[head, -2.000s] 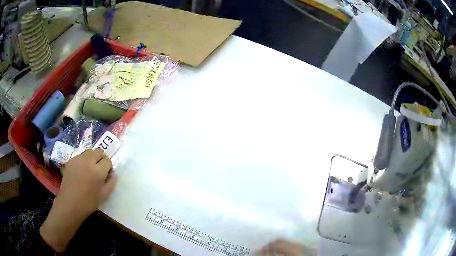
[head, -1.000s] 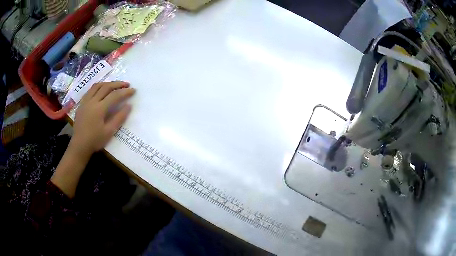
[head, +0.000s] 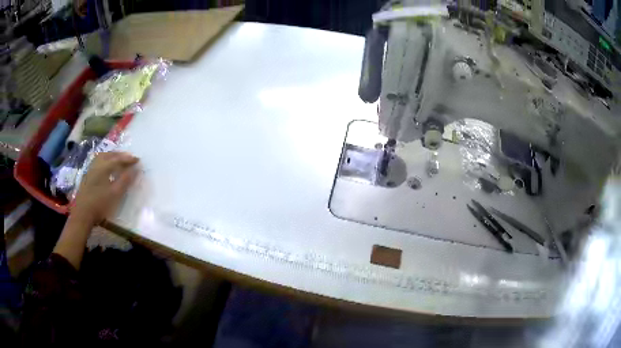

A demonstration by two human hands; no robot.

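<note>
My left hand (head: pixel 103 185) rests at the table's left front edge, beside the red plastic basket (head: pixel 42 193). Its fingers are slightly apart and blurred, and nothing shows in it. The basket holds a blue cone (head: pixel 54 142), a green roll (head: pixel 99 125) and bagged yellow labels (head: pixel 121 92). My right hand is not in view. The off-white sewing machine (head: pixel 436 75) stands at the right, with its presser foot (head: pixel 387 160) over the shiny plate. Black thread snips (head: pixel 489 224) and silver-grey tweezers (head: pixel 517 225) lie right of the plate.
A printed ruler tape (head: pixel 293 257) runs along the white table's (head: pixel 238 136) front edge. A brown patch (head: pixel 386 256) is stuck near it. Brown cardboard (head: pixel 170 34) lies at the back left. A clear plastic bag (head: pixel 475 146) and dark scissors handles (head: pixel 536 173) are under the machine arm.
The view has swung right, bringing the whole machine, snips and tweezers into sight. My left hand stays beside the basket. The right-hand fingers seen at the bottom edge two seconds ago are gone.
</note>
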